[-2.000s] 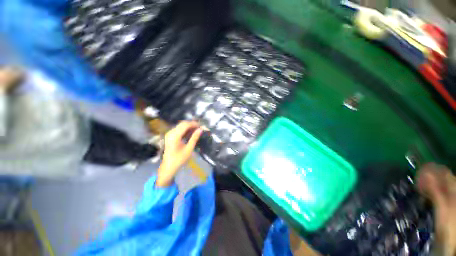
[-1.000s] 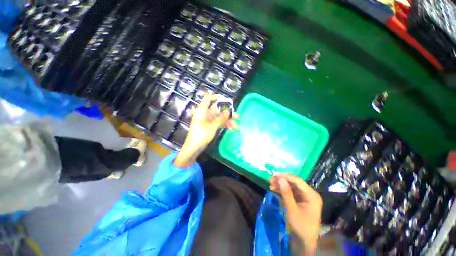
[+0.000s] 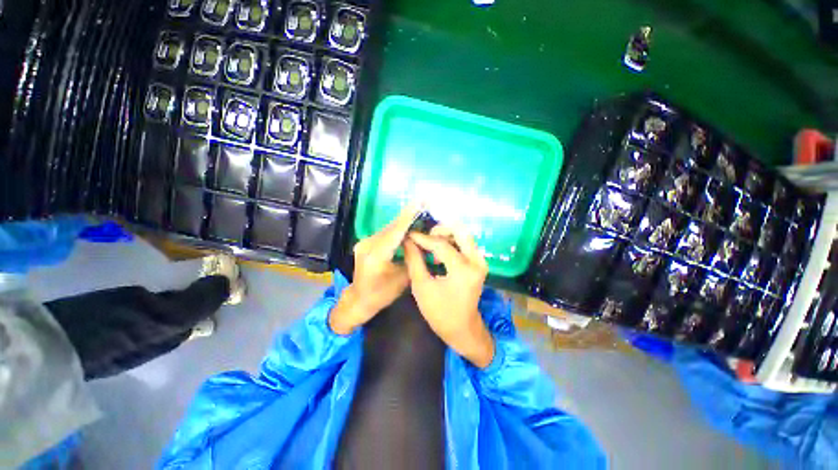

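Observation:
My left hand [image 3: 379, 274] and my right hand [image 3: 448, 280] meet over the near edge of the green tray [image 3: 554, 174]. A small dark housing [image 3: 424, 221] shows between the fingertips, mostly hidden by them. My left hand holds it and my right fingertips are pinched against it; whether they hold a small part cannot be seen. Tiny pale specks lie in the green tray, partly lost in glare. The left blister tray [image 3: 266, 188] holds ringed housings [image 3: 292, 75] in its far rows; its near pockets are empty.
The right blister tray [image 3: 588, 243] holds irregular shiny pieces. Stacked black trays [image 3: 78, 128] stand at the left. A loose unit [image 3: 637, 49] lies on the green bench [image 3: 515, 55]. A person's dark trouser leg and shoe [image 3: 220, 275] show at lower left, and blue fabric [image 3: 753, 404] at lower right.
The view has turned and shifted. My left hand has brought the housing from beside the left tray to over the green tray's near edge. My right hand has moved in to meet it.

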